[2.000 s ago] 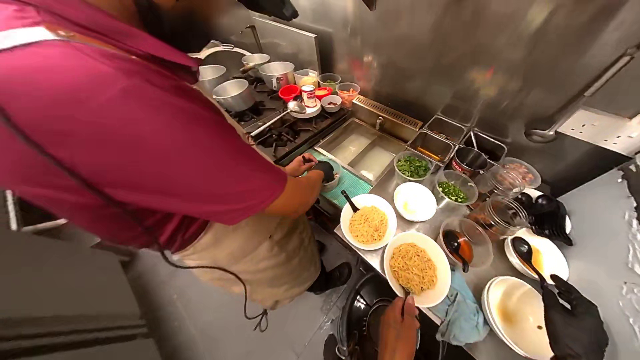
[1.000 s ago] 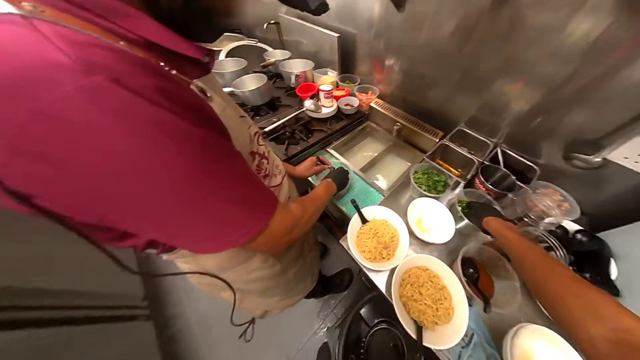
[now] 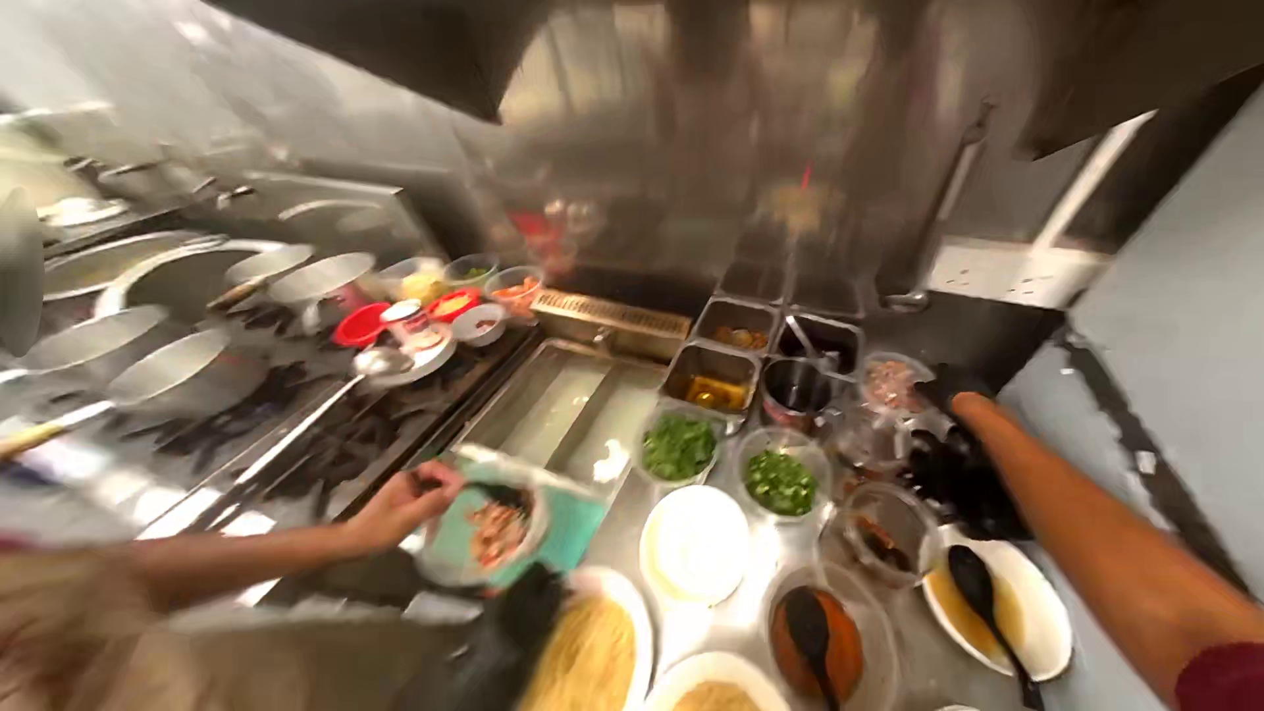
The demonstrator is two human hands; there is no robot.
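My right hand, in a black glove, reaches in from the right to the side of a clear plastic tub of chopped pink food. Its fingers are blurred, so whether they grip the rim is unclear. Below that arm are black utensils or lids and a white bowl of brown liquid with a black spoon. Tubs of chopped green herbs and sliced green onions stand to the left. A tub of red sauce holds a black ladle. My left hand is out of view.
At left, a co-worker's bare hand and black-gloved hand are at a bowl of pinkish pieces on a teal cloth. Noodle bowls line the lower edge. Beyond are a two-part metal basin and a stove with pots.
My right hand has gone from the green onion tub to the tub of pink food. My left hand, earlier at a noodle bowl, has left view. The view has swung up and nearer the counter.
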